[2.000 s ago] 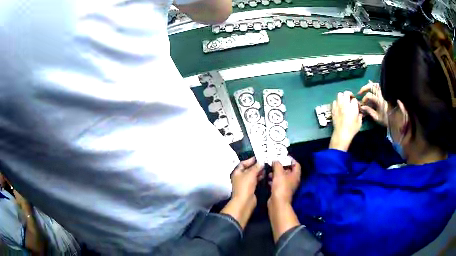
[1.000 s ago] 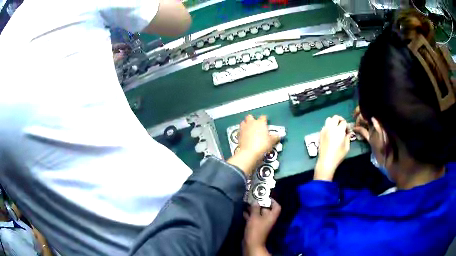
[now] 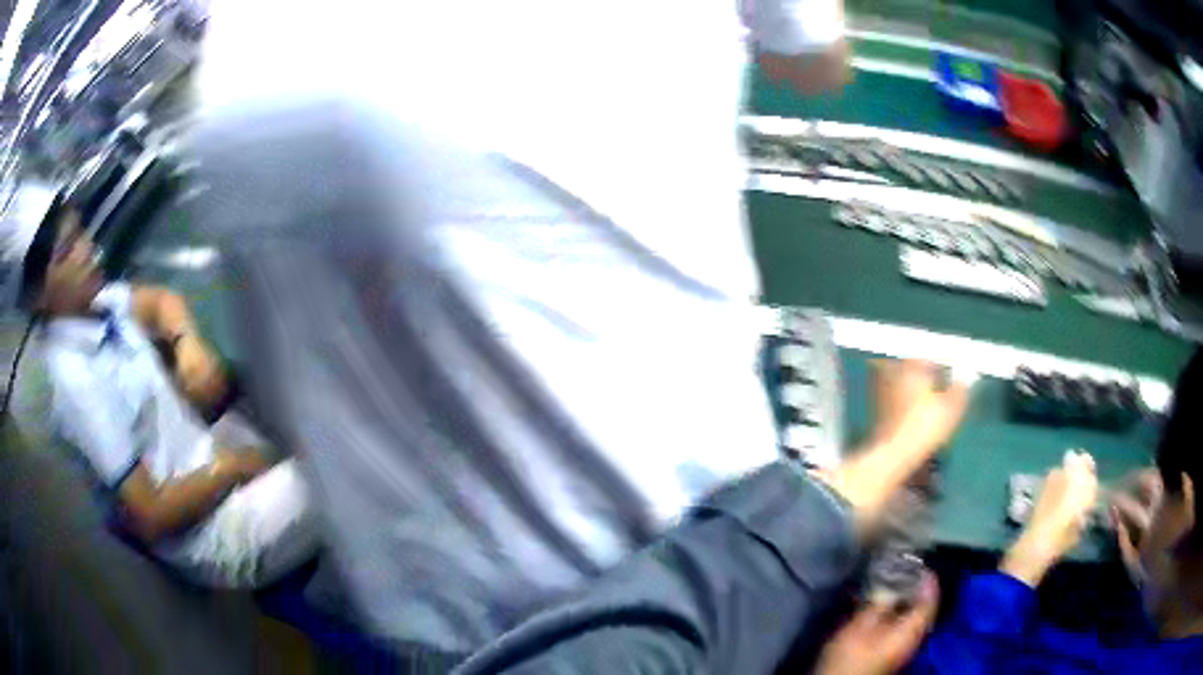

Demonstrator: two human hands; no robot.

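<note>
The frame is blurred by motion. A slotted metal bar with round bays (image 3: 897,570) points away from me at the lower right, mostly hidden by my hands. My right hand (image 3: 881,636) holds its near end from below. My left hand (image 3: 913,406) is over its far part, fingers bent; whether they grip it is too blurred to tell. Another slotted metal bar (image 3: 807,382) lies on the green tabletop just left of my left hand.
A person in white (image 3: 528,264) stands close, filling the middle. A person in blue (image 3: 1016,626) works at the right beside a dark loaded block (image 3: 1079,393). Metal bars (image 3: 974,274) lie on the belt, with blue (image 3: 970,82) and red (image 3: 1032,111) items beyond. Someone sits at left (image 3: 112,382).
The view has swung left, so the bench now shows at the right. Two seconds ago both my hands held the near ends of two bars; since then my left hand has moved to the far part.
</note>
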